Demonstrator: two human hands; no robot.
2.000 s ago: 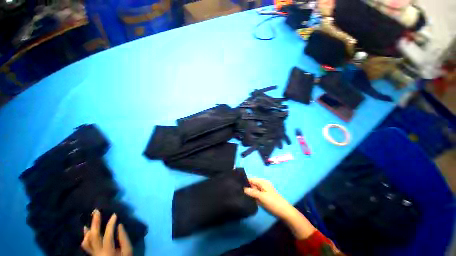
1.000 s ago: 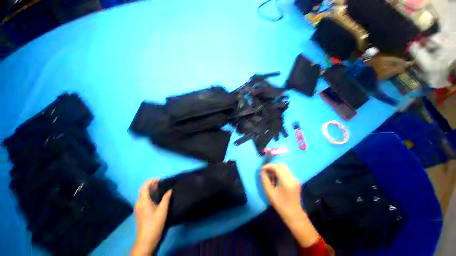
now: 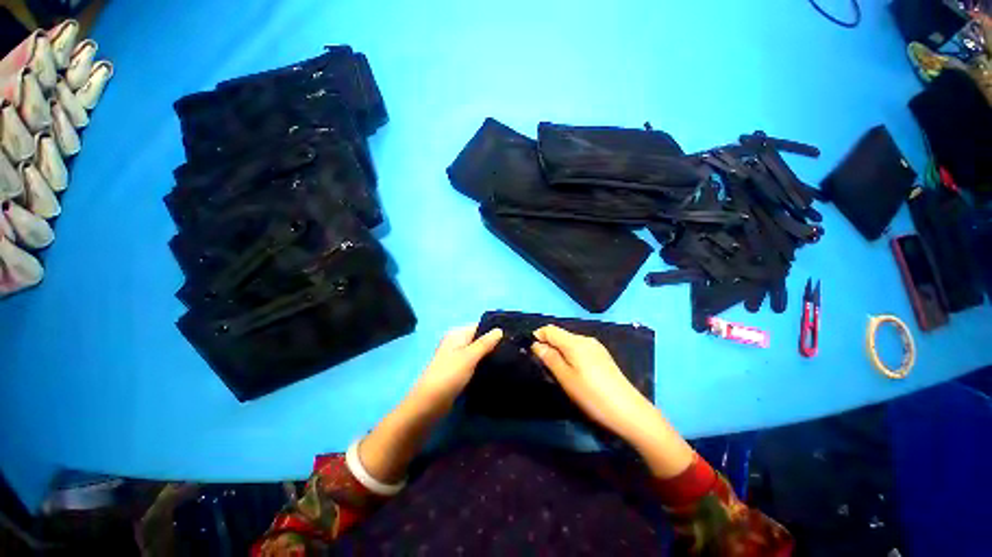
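A black zip pouch (image 3: 609, 359) lies flat at the table's front edge, under both hands. My left hand (image 3: 462, 364) pinches its upper left part, thumb on top. My right hand (image 3: 582, 370) pinches a small dark piece with a tiny glint close beside the left fingertips; whether it is a strap or hardware is too small to tell. More black pouches (image 3: 566, 256) lie loosely mid-table. A tangled heap of black wrist straps (image 3: 751, 218) touches them on the right. An overlapping row of pouches with straps (image 3: 294, 326) lies at left.
Red-handled snips (image 3: 809, 326) and a pink-and-white packet (image 3: 739, 332) lie right of my hands. A tape roll (image 3: 891, 347), a reddish-edged flat object (image 3: 919, 282) and a small black case (image 3: 871, 182) lie farther right. Pale, shoe-like pieces (image 3: 38, 152) stand at far left.
The view has shifted left, showing the whole left row. My right hand has moved from beside the pouch onto it, meeting my left hand at its upper edge.
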